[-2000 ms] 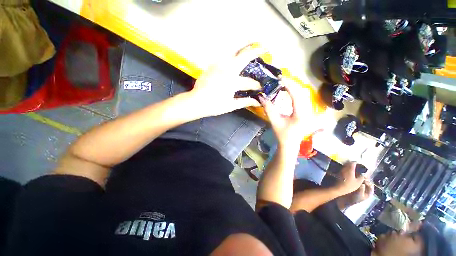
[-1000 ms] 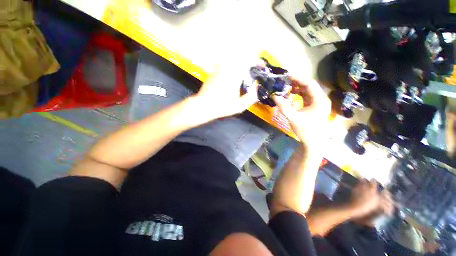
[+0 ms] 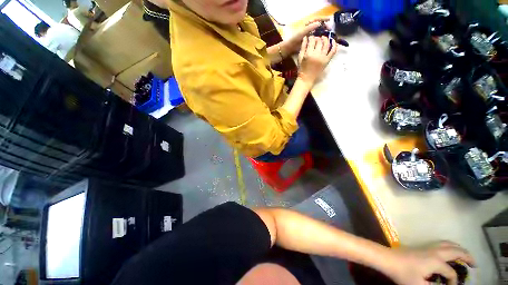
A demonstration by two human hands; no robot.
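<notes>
My left hand (image 3: 424,264) is at the lower right of the head view, over the bench. Its fingers are curled around a dark camera part (image 3: 458,273), partly hidden by the fingers and near the picture's lower edge. My right hand is out of the picture. Near my left hand stand open black camera housings (image 3: 413,168) with silvery circuit boards and thin lead wires.
More open housings (image 3: 404,117) crowd the whitish bench (image 3: 353,92), whose front edge has orange-yellow tape. A person in a mustard shirt (image 3: 223,83) works at a black part beside a blue bin (image 3: 376,12). Black crates (image 3: 133,222) and a red stool (image 3: 284,172) stand beyond.
The view has swung to my left. The black unit that both hands held is no longer seen in front of me. My left hand is now on a dark part at the bench; my right hand has left view.
</notes>
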